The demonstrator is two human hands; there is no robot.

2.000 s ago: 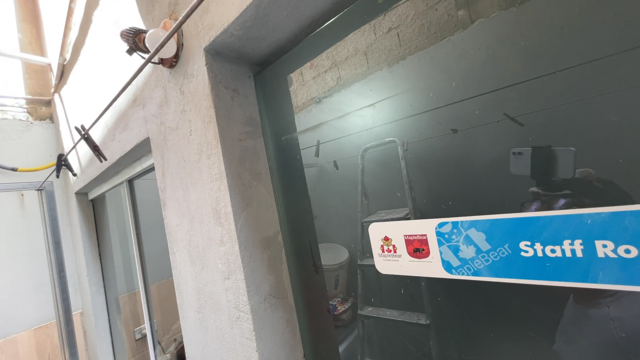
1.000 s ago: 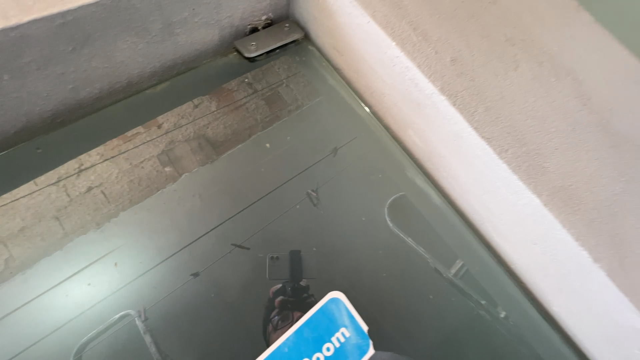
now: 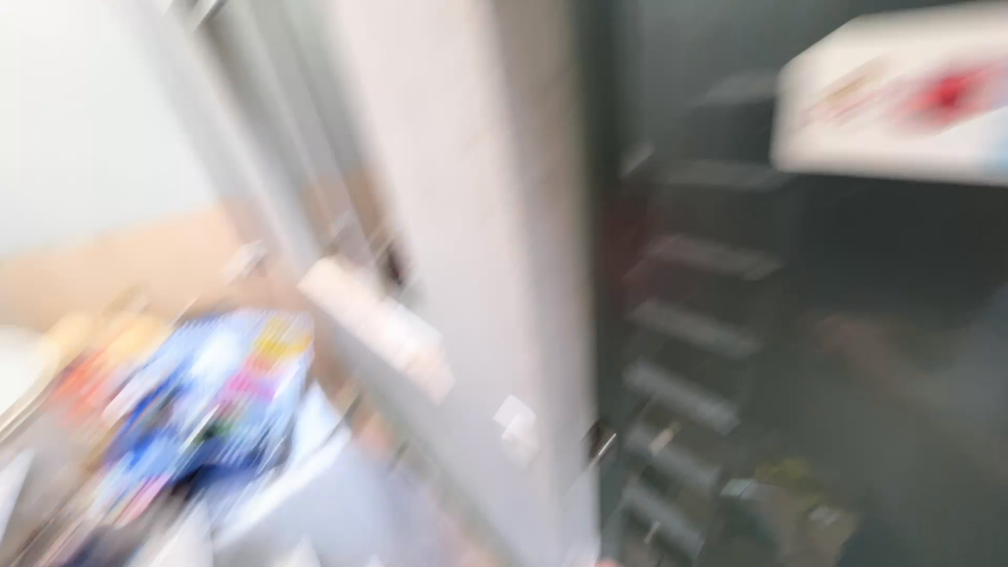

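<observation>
Strong motion blur covers the whole head view. Neither of my hands can be made out; a small skin-toned patch at the bottom edge is too little to identify. On the right is a dark glass pane that reflects a stepladder's rungs. A white sign with a red emblem is fixed to the glass near the top right.
A pale wall column stands left of the glass. At the lower left lies a heap of colourful packaging, mostly blue, beside a white container or box. A small white switch or socket seems to sit on the column.
The view has swung down and left from the upper corner of the glass, bringing the colourful heap into sight.
</observation>
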